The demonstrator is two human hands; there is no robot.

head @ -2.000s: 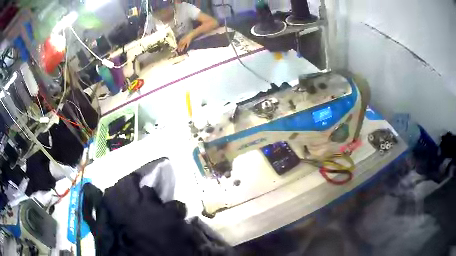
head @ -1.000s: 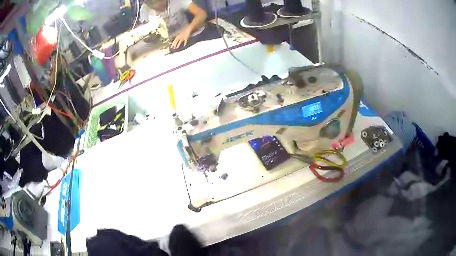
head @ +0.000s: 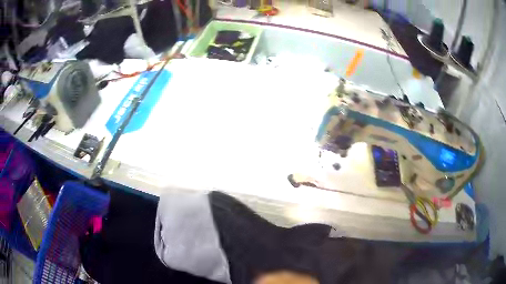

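A black garment piece point(head: 261, 230) with a light grey part point(head: 190, 233) hangs over the table's front edge and down onto my lap. A blurred, skin-coloured patch, apparently part of a hand, shows at the bottom edge against the dark cloth. It is cut off by the picture's edge; I cannot tell which hand it is or whether it grips the cloth. No other part of my hands shows. The sewing machine point(head: 399, 130) stands at the right with its panel lit, and no cloth shows under its needle end.
A blue slatted basket point(head: 69, 233) stands at lower left, below a second machine's end point(head: 77, 94). A green tray point(head: 205, 44) with black items is at the far side. A dark phone-like device point(head: 385, 165) and red-and-yellow-handled scissors point(head: 423, 215) lie under the machine arm.
The view has swung left, so the machine sits farther right and the blue basket shows. The dark cloth has left the tabletop; black and grey cloth now shows at its front edge.
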